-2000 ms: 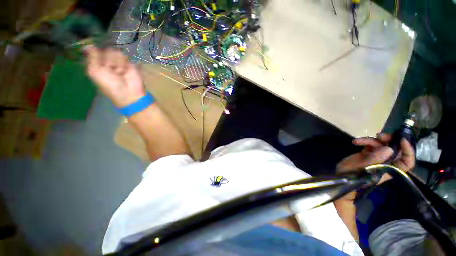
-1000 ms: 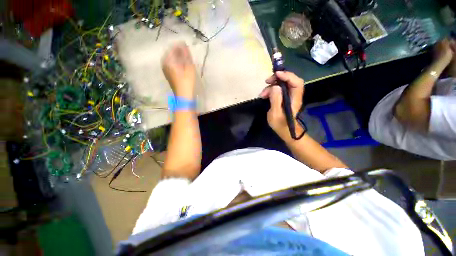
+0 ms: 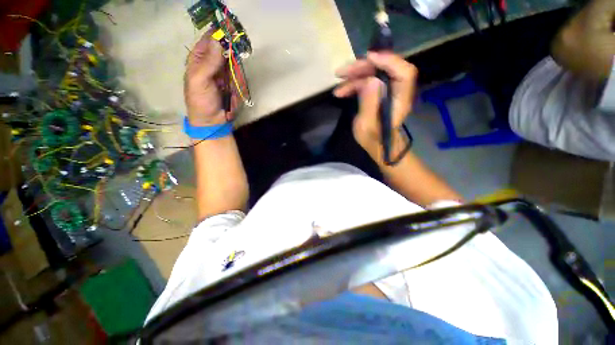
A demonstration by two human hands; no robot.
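My left hand (image 3: pixel 208 81), with a blue wristband (image 3: pixel 208 129), holds a green circuit board (image 3: pixel 226 28) with yellow parts over the pale board (image 3: pixel 290 74). Red, yellow and dark lead wires (image 3: pixel 235 74) hang from it along the palm. The board looks seen from its edge, so I cannot tell its full shape. My right hand (image 3: pixel 381 94) holds the black soldering iron (image 3: pixel 386 108) like a pen, its metal barrel pointing up and away, apart from the board. The iron's tip is blurred near the top edge.
A tangled batch of green ring boards (image 3: pixel 61 128) and coloured wires lies at left. A white tissue (image 3: pixel 430 5) is at the top on the dark green bench. A blue stool (image 3: pixel 465 111) and another person's sleeve (image 3: pixel 556 111) are at right. Cardboard lies below the batch.
My left hand came from the batch at left onto the pale board, and now holds a wired circuit board. My right hand has brought the iron from far right to the pale board's right edge.
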